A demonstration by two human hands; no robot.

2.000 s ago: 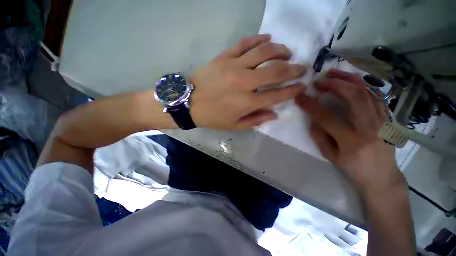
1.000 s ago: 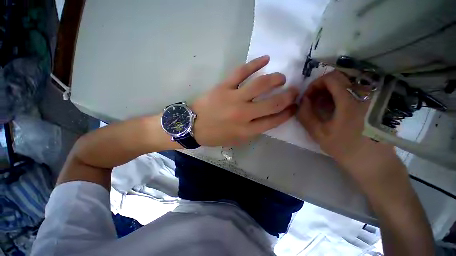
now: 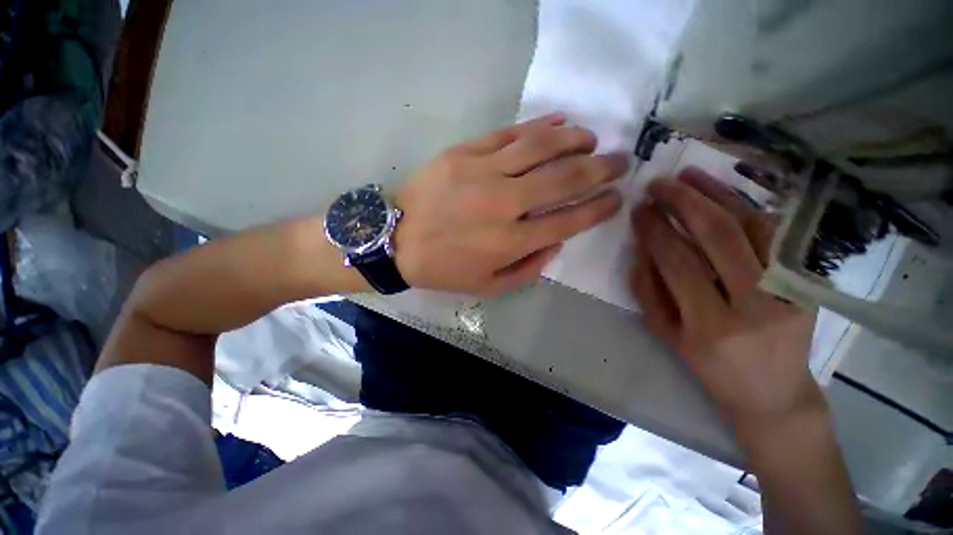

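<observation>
A white garment panel (image 3: 601, 57) lies flat on the table and runs under the sewing machine head (image 3: 815, 63). The dark metal presser foot (image 3: 650, 138) sits on the cloth just beyond my fingertips. My left hand (image 3: 502, 204), with a watch on the wrist, lies palm down on the panel's left part, fingers spread toward the foot. My right hand (image 3: 711, 272) rests palm down on the cloth near the foot, fingers bent and slightly blurred. No cloth edge shows gripped in either hand. The needle is too small to make out.
The pale table (image 3: 345, 94) has its front edge below my hands. A cream guard (image 3: 789, 251) and dark coiled parts (image 3: 841, 235) hang beside my right hand. White pieces (image 3: 282, 366) lie below the table. Striped cloth (image 3: 47, 402) and plastic bags are at far left.
My right hand's fingers were pinched together near the foot a second ago; now they are laid out flatter on the cloth. My left hand has shifted slightly.
</observation>
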